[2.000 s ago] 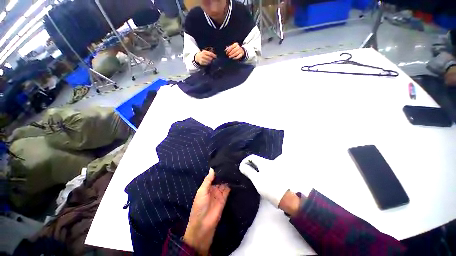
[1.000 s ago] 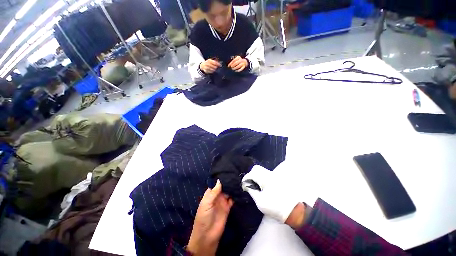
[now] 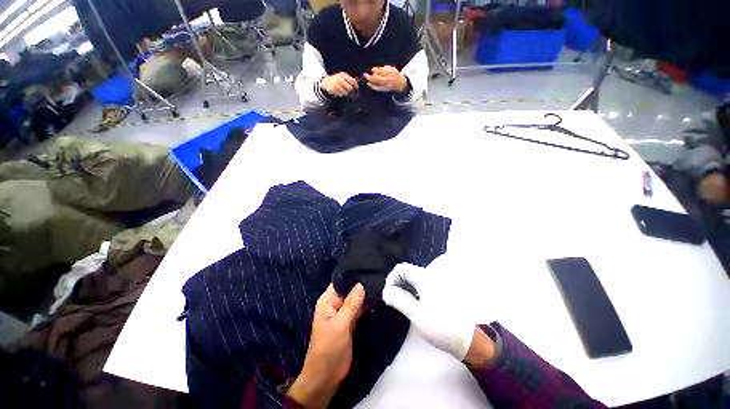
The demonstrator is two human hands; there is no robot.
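A dark pinstripe garment [image 3: 264, 295] lies heaped on the white table in front of me. Its plain black lining [image 3: 368, 254] is turned out at the middle. My bare left hand [image 3: 332, 335] pinches the black cloth between thumb and fingers. My right hand [image 3: 428, 307], in a white glove, is beside the lining with its fingers curled around a small dark tool [image 3: 407, 284], likely thread snips and mostly hidden. I cannot tell whether its fingertips touch the cloth.
A smartphone [image 3: 590, 307] lies at the right, a second one [image 3: 668, 224] near the right edge by a small red-white item [image 3: 647, 184]. A black hanger [image 3: 556, 137] lies at the back right. A person [image 3: 364, 60] opposite handles dark cloth. A blue bin [image 3: 188, 153] stands left.
My left hand has moved up to the lining's edge, and the black cloth is folded differently at its fingertips. The right hand keeps the tool. The whole view has shifted slightly.
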